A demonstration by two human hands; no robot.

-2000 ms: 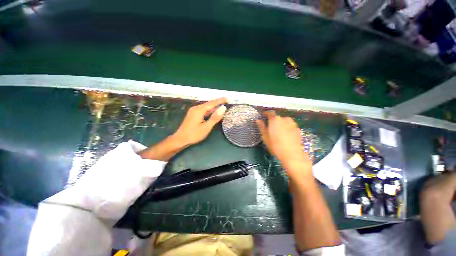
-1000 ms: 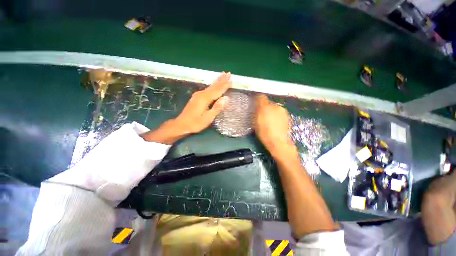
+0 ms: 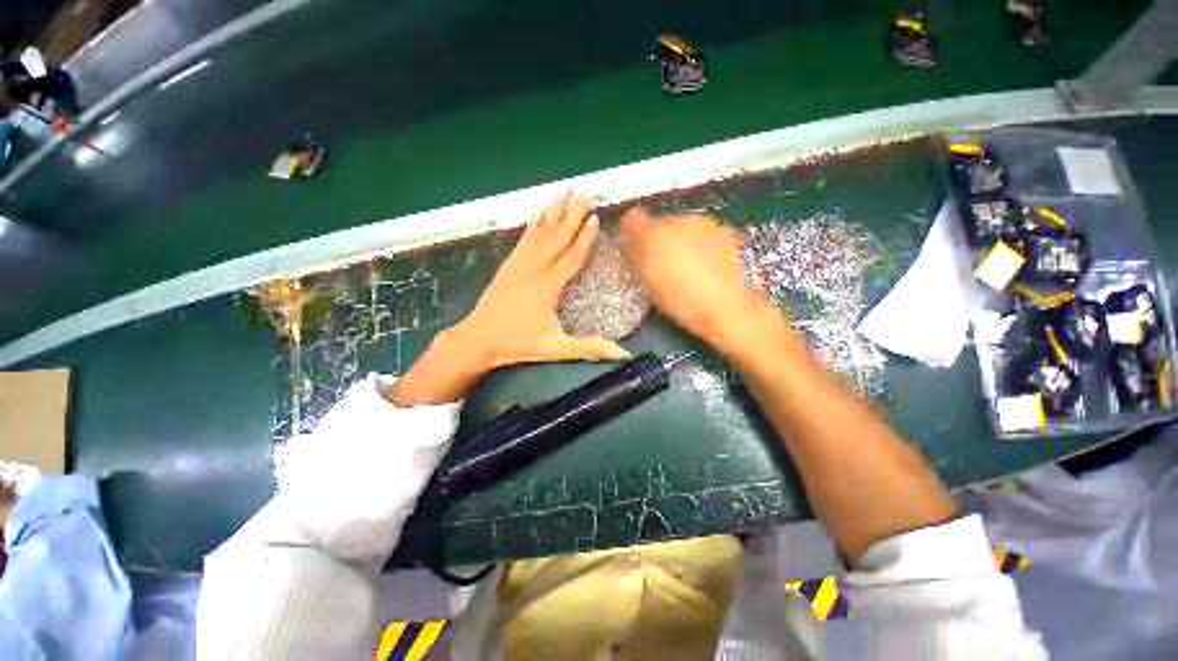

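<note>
A round grey speckled screw plate (image 3: pixel 605 294) lies on the green bench near the rail. My left hand (image 3: pixel 532 294) rests at its left edge, fingers apart and thumb along its near side, holding nothing visible. My right hand (image 3: pixel 685 269) is over its right edge with the fingers curled; the fingertips are blurred, so I cannot tell whether they hold anything. A glittering pile of loose screws (image 3: pixel 816 265) spreads to the right of my right hand. A black electric screwdriver (image 3: pixel 556 429) lies in front of the plate, its bit pointing right.
A clear tray (image 3: pixel 1121 421) of several black units stands at the right, beside white paper (image 3: pixel 920 310). A pale rail (image 3: pixel 426 233) separates the bench from a green conveyor (image 3: pixel 491 116) carrying several units. A blue sleeve (image 3: pixel 67 568) shows at lower left, near brown board (image 3: pixel 35 420).
The view has turned, so the bench and rail slant differently. My left hand has spread its thumb along the plate's near side. More loose screws lie right of the plate.
</note>
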